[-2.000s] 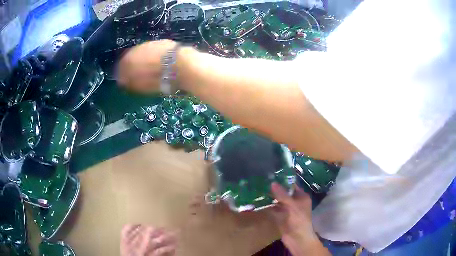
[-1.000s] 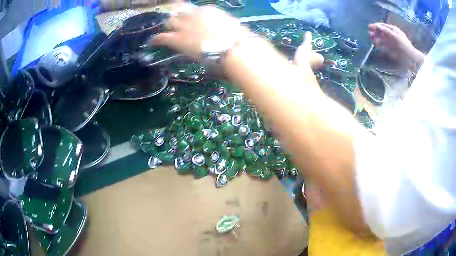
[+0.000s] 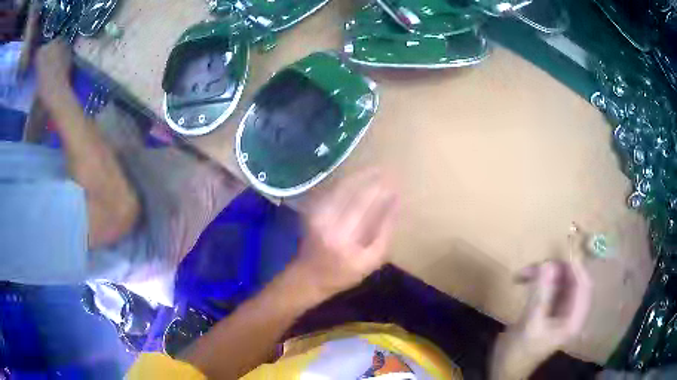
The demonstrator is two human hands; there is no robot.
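A glossy green housing (image 3: 341, 83) with a pale rim and dark recess lies on the brown sheet (image 3: 475, 156), just above my left hand. My left hand (image 3: 356, 219) is blurred, with its fingers extended and nothing visible in it. My right hand (image 3: 553, 300) is at the lower right with fingers curled. A thin pale line, perhaps a stick (image 3: 572, 241), shows just above its fingers; whether the hand holds it is unclear. The small pale-green oval holder (image 3: 597, 246) lies on the sheet beyond that hand.
Another housing (image 3: 239, 70) lies to the left and overlapping green shells (image 3: 416, 48) lie behind. Small green parts (image 3: 640, 148) line the right side. Another person's arm (image 3: 93, 167) reaches in at left. Glittering bits (image 3: 122, 308) show below the table edge, in front of a blue surface (image 3: 237, 237).
The view has swung left. The watch-wearing arm is out of view. My hands, out of view one second ago, now show. The housing held two seconds ago is no longer in my right hand.
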